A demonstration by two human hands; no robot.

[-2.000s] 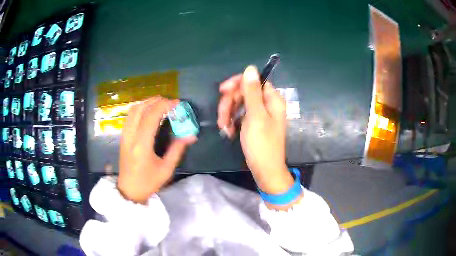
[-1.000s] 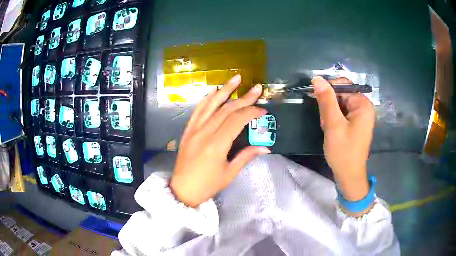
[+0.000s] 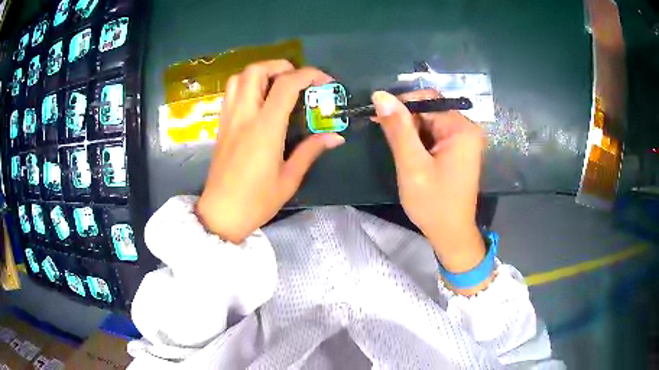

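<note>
A cyan-white circuit board module [image 3: 326,96] is held between the thumb and fingers of my left hand [image 3: 261,148]. A yellow tape piece [image 3: 321,120] shows on its lower part. My right hand [image 3: 432,144] grips dark tweezers [image 3: 433,105] like a pen; their tip points left and reaches the module's face. Whether the tip still grips the tape cannot be told. The gold-amber Kapton tape sheet [image 3: 177,90] lies on the mat, partly behind my left hand. My right wrist wears a blue band.
A black component tray [image 3: 135,144] with several cyan modules stands at the left. A shiny film strip [image 3: 480,94] lies behind my right hand. A long copper-orange strip [image 3: 605,87] is at the bench's right end. The green mat [image 3: 347,181] ends at the smock; a cardboard box [image 3: 101,350] is below left.
The tweezers have moved left from beside the tape sheet to the module. My left hand now holds the module upright by its edges. The camera view has shifted.
</note>
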